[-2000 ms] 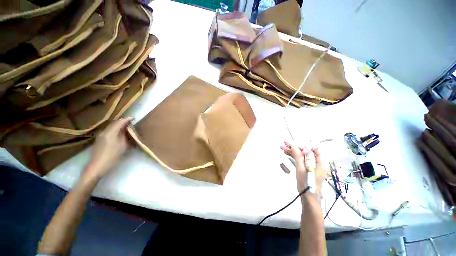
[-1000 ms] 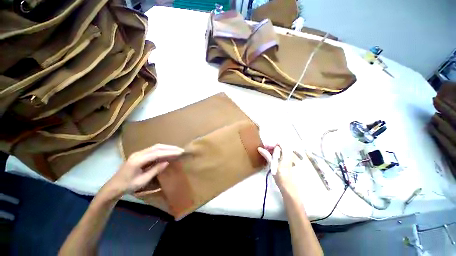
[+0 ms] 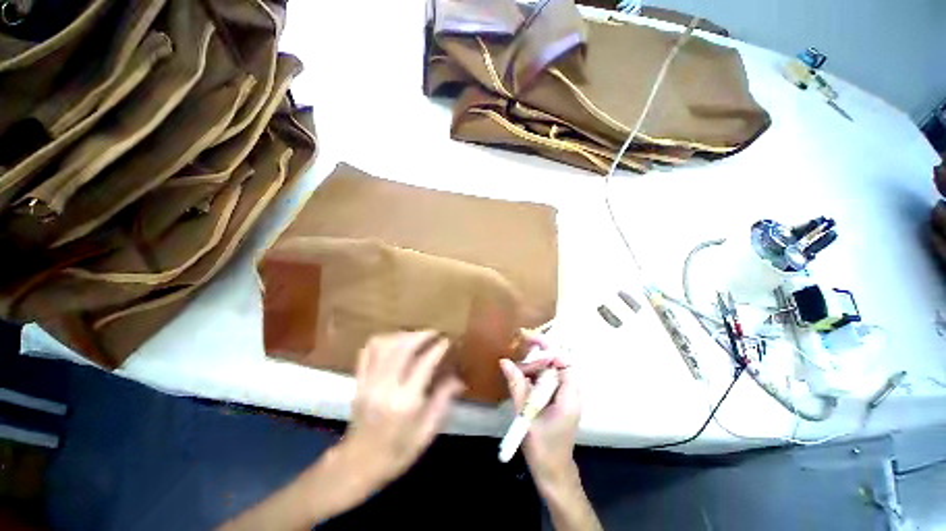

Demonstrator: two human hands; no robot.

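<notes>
A brown bag body lies folded on the white table in front of me, with a red-brown patch at its left end and another at its right end. My left hand is over its near edge, fingers bent and blurred; whether it grips the cloth I cannot tell. My right hand is at the right patch and holds a white pen-shaped tool, its white end pointing down towards me. The tool's other end is hidden by the fingers.
A tall stack of brown bags stands at the left. More brown pieces lie at the far side. Tangled cords, a yellow-and-black box, a round pot and small dark pads are at the right. A pale cable crosses the far pieces.
The bag body has been turned and refolded, so patches show at both ends. My left hand has moved right, to its near edge. My right hand has moved left and down to the right patch.
</notes>
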